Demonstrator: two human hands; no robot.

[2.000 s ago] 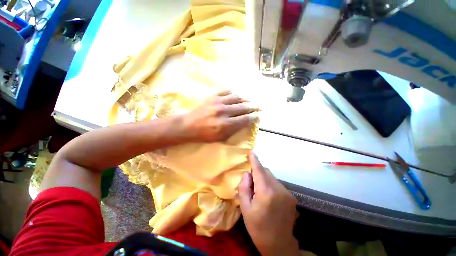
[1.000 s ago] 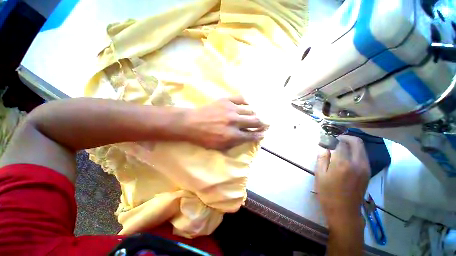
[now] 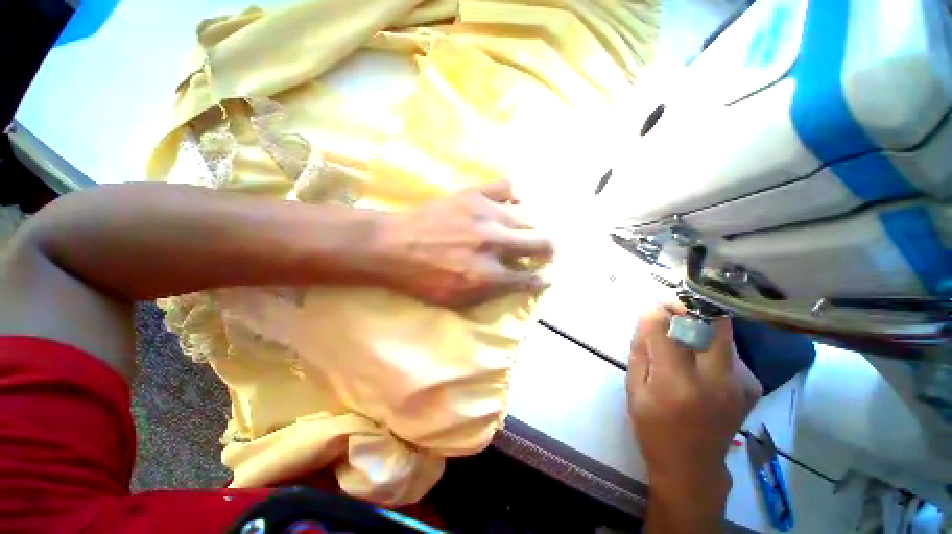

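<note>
A yellow garment [image 3: 418, 355] with lace-like parts lies bunched over the table and its front edge. My left hand [image 3: 459, 245] lies palm down on it, holding the cloth near its gathered right edge. Its fingertips are partly lost in glare. My right hand [image 3: 689, 386] is raised with its fingers under the sewing machine head [image 3: 752, 177], around and behind a small round metal knob [image 3: 690, 332]. Its fingertips are partly hidden, and I cannot tell whether they grip anything. The needle area is washed out.
Blue-handled snips [image 3: 770, 485] lie on the white table right of my right wrist. A dark flat object [image 3: 778, 360] is partly hidden behind my right hand. A measuring strip [image 3: 569, 469] runs along the front table edge. Whitish material [image 3: 898, 501] lies at the lower right.
My right hand has left the garment's edge and moved right, up to the machine head. My left hand stays on the cloth. The view has shifted; the red stick is now mostly hidden.
</note>
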